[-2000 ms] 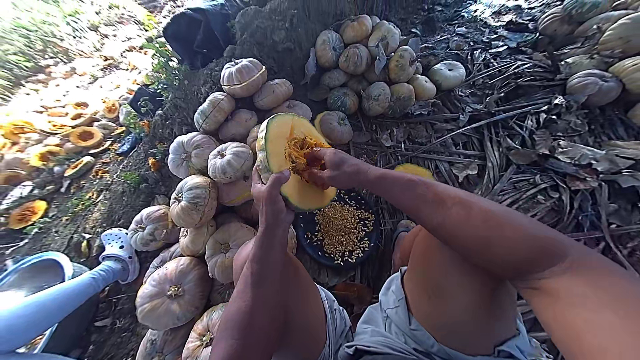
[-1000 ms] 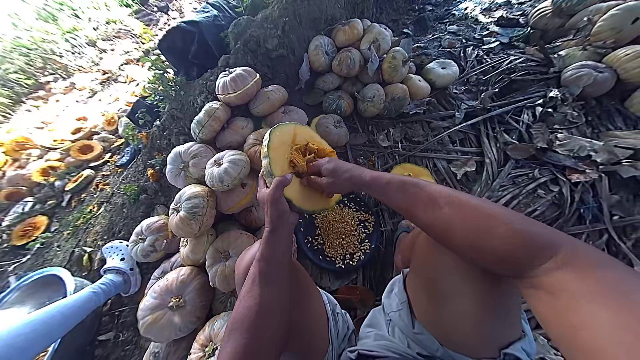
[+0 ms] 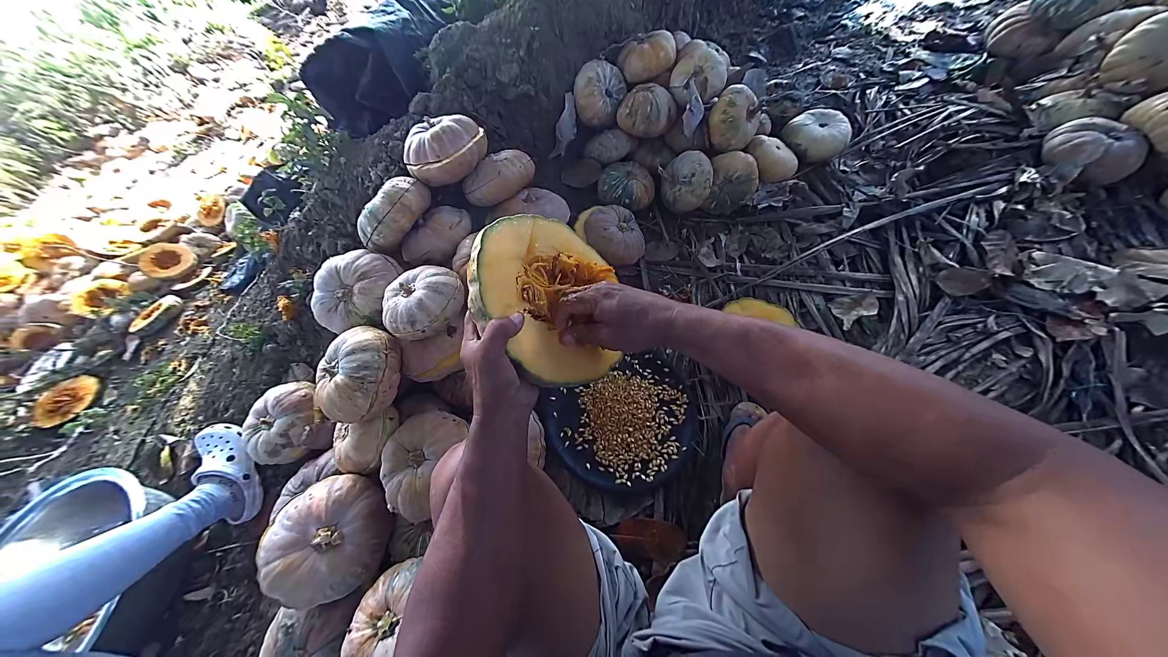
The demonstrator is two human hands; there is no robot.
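My left hand [image 3: 495, 370] grips the lower left rim of a halved pumpkin [image 3: 538, 351], thumb on the cut face. The half is tilted, its pale yellow flesh toward me. My right hand [image 3: 598, 318] has its fingers curled at the orange stringy pulp [image 3: 554, 278] in the middle; whether they grip pulp is hidden. Just below the half, a dark round basin [image 3: 584, 468] holds many pale seeds [image 3: 630, 420]. Another cut pumpkin piece [image 3: 760, 312] lies on the ground beyond my right forearm.
Whole pumpkins [image 3: 326, 538] are heaped at my left, with more piles [image 3: 646, 111] at the back and upper right. Opened halves [image 3: 67, 401] lie far left. Another person's leg in a white clog [image 3: 228, 470] reaches in beside a metal tub [image 3: 137, 497]. Dry fronds [image 3: 903, 274] cover the ground at right.
My right hand has shifted from the upper part of the pulp to its lower edge. The left hand still holds the pumpkin half.
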